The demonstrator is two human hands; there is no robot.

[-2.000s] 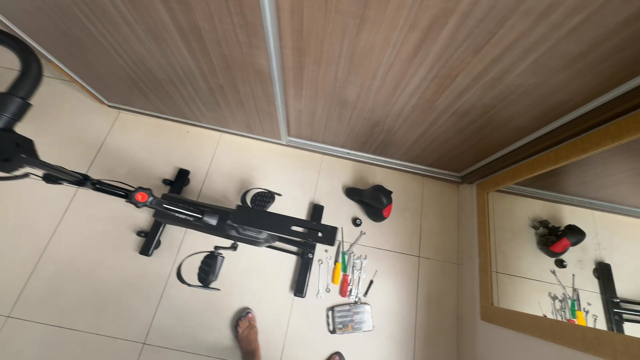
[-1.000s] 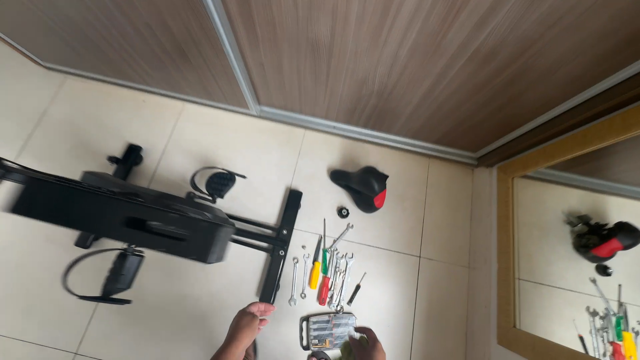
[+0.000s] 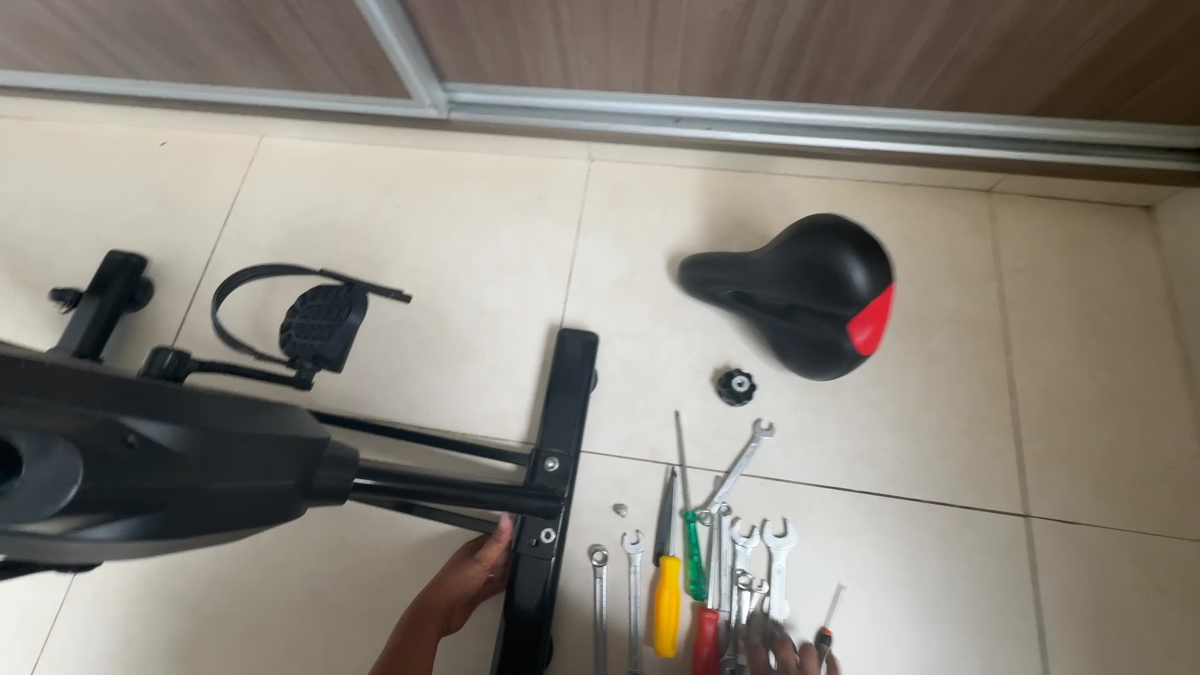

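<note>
My left hand (image 3: 473, 574) touches the black crossbar (image 3: 569, 403) of an exercise bike frame, beside its lower bolt; the fingers are partly hidden under it. My right hand (image 3: 783, 649), blurred at the bottom edge, is over the lower ends of several steel wrenches (image 3: 779, 553); whether it grips one cannot be seen. Left of it lie a red-handled screwdriver (image 3: 706, 642), a yellow-handled screwdriver (image 3: 667, 605) and a green-handled screwdriver (image 3: 694, 558). A small screwdriver (image 3: 825, 637) is just to its right.
A black and red bike saddle (image 3: 825, 291) lies on the tiles, with a black knob (image 3: 736, 385) below it. At left are the bike's plastic housing (image 3: 187, 459) and a pedal with a strap (image 3: 323, 323). Sliding doors with a metal rail (image 3: 750, 122) run along the top.
My right hand has moved from the case of small parts to the wrenches. My left hand has shifted from the crossbar's lower end up toward its bolts. The view has come closer.
</note>
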